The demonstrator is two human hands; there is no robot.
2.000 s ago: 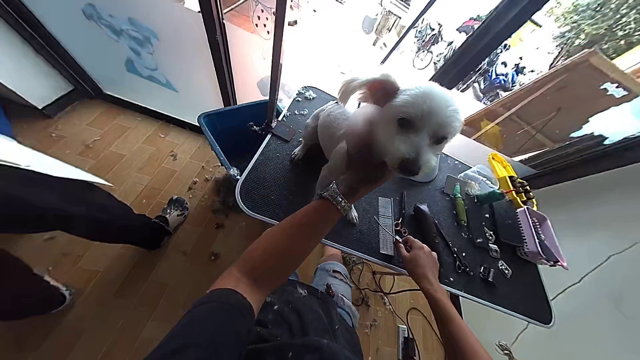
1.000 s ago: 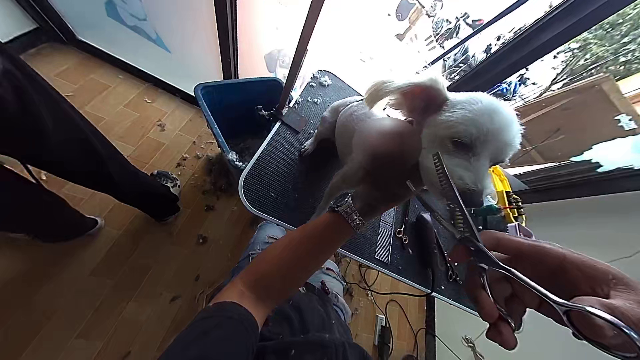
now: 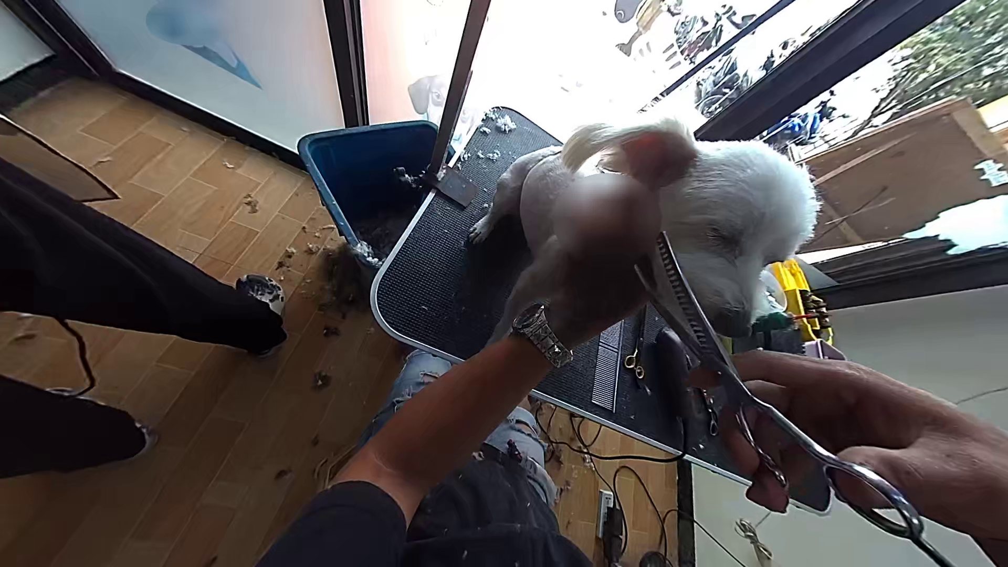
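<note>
A white dog point(image 3: 740, 197) sits on the black grooming table point(image 3: 441, 276), its head turned down to the right. My left hand point(image 3: 591, 276), with a metal watch at the wrist, holds the dog at the neck and side of the head; its fingers are partly blurred. In my right hand point(image 3: 850, 433) are thinning shears point(image 3: 709, 346), blades slightly apart, their tips by the dog's cheek close to my left hand. A metal comb point(image 3: 607, 366), gold-handled scissors point(image 3: 635, 364) and a dark clipper point(image 3: 673, 370) lie on the table below the dog's head.
A blue bin point(image 3: 346, 165) with hair in it stands at the table's left end, beside an upright metal post point(image 3: 461, 79). Another person's legs point(image 3: 118, 260) are at the left. Cables point(image 3: 630, 458) hang below the table's near edge. Yellow-handled tools point(image 3: 797, 295) sit behind the dog's muzzle.
My right hand has come up from the tools on the table, and the thinning shears are now by the dog's cheek. The dog's head has turned down to the right. The view has moved closer.
</note>
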